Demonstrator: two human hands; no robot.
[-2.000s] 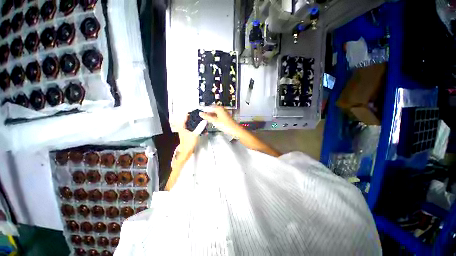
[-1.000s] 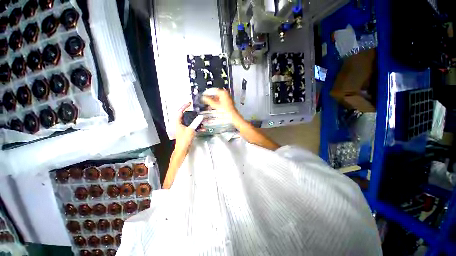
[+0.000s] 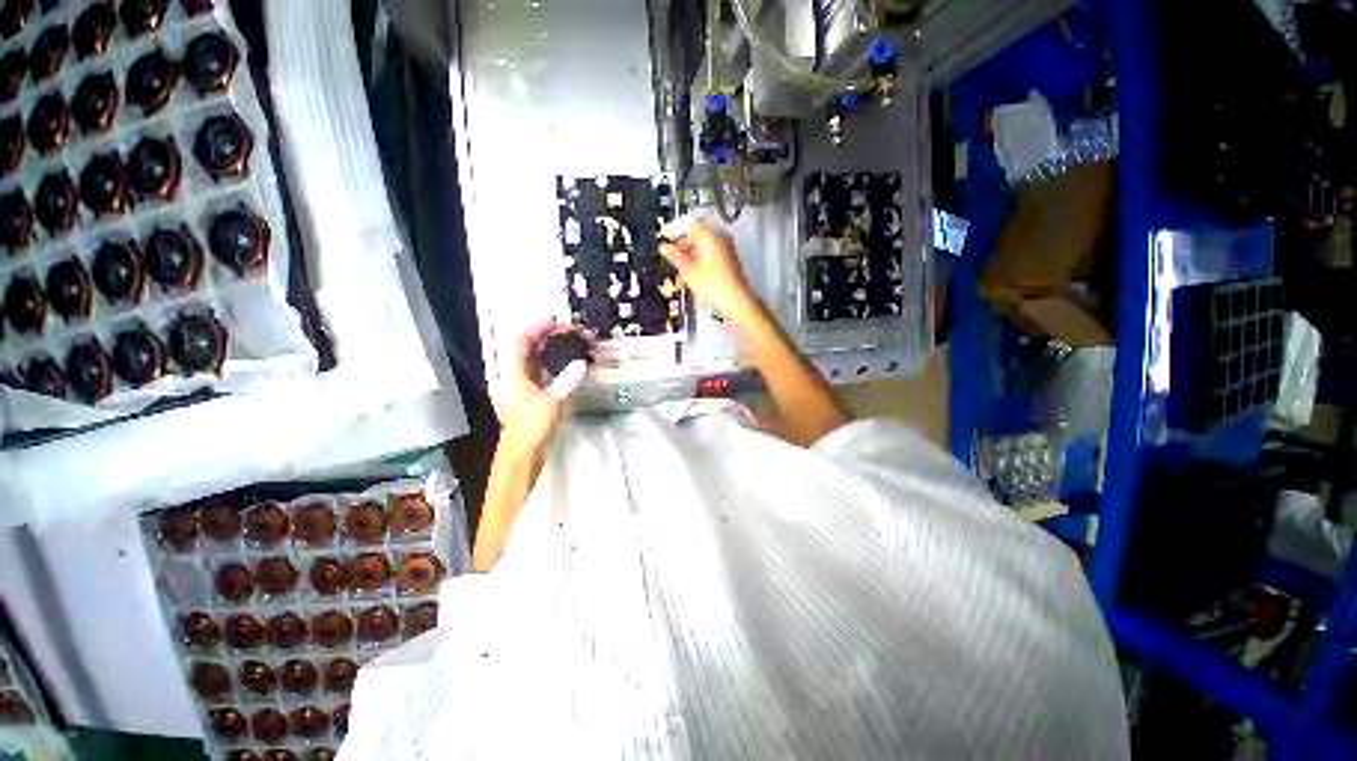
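My left hand (image 3: 539, 375) holds a round black part (image 3: 564, 353) at the front edge of the machine, left of the near corner of the left fixture plate. The left fixture plate (image 3: 619, 256) is a black block with light spots. My right hand (image 3: 706, 265) is at the right edge of this plate, with white-covered fingertips close together over it. Whether the right fingers pinch something small cannot be told. A second black fixture plate (image 3: 853, 245) lies further right on the machine.
A tray of dark round parts (image 3: 122, 268) is at the upper left, and a tray of copper-brown parts (image 3: 316, 572) at the lower left. Machine hoses and blue fittings (image 3: 720, 128) hang between the plates. A blue shelf frame (image 3: 1127, 298) with a cardboard box (image 3: 1051, 245) stands at right.
My right hand has moved from beside my left hand, across the plate's near end, to the plate's right edge. My left hand stays near the front edge with the black part.
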